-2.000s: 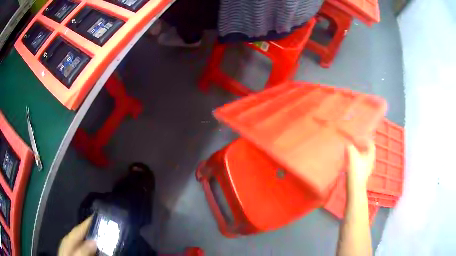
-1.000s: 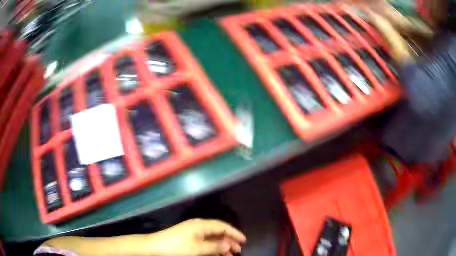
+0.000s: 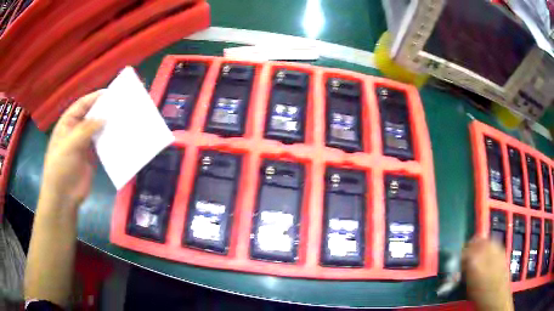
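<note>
My left hand (image 3: 71, 146) is shut on a white label sheet (image 3: 129, 129), held over the left end of a red foam tray (image 3: 243, 147). The tray lies on the green bench and holds two rows of black phones (image 3: 277, 209) with exposed backs. My right hand (image 3: 485, 267) is blurred at the lower right, between this tray and a second one. A small silvery blurred thing (image 3: 449, 279), perhaps tweezers, lies by its fingertips. I cannot tell whether the hand grips it.
Stacked red foam trays (image 3: 103, 48) stand at the upper left. A second foam tray with phones (image 3: 480, 182) lies at the right. A grey device with a dark screen (image 3: 480, 45) and yellow rolls (image 3: 395, 61) are at the upper right. A white strip (image 3: 270, 53) lies behind the tray.
The view has swung from the floor and stools to the bench. The white sheet, lying on the tray a second ago, is now in my left hand. My right hand has come over the bench.
</note>
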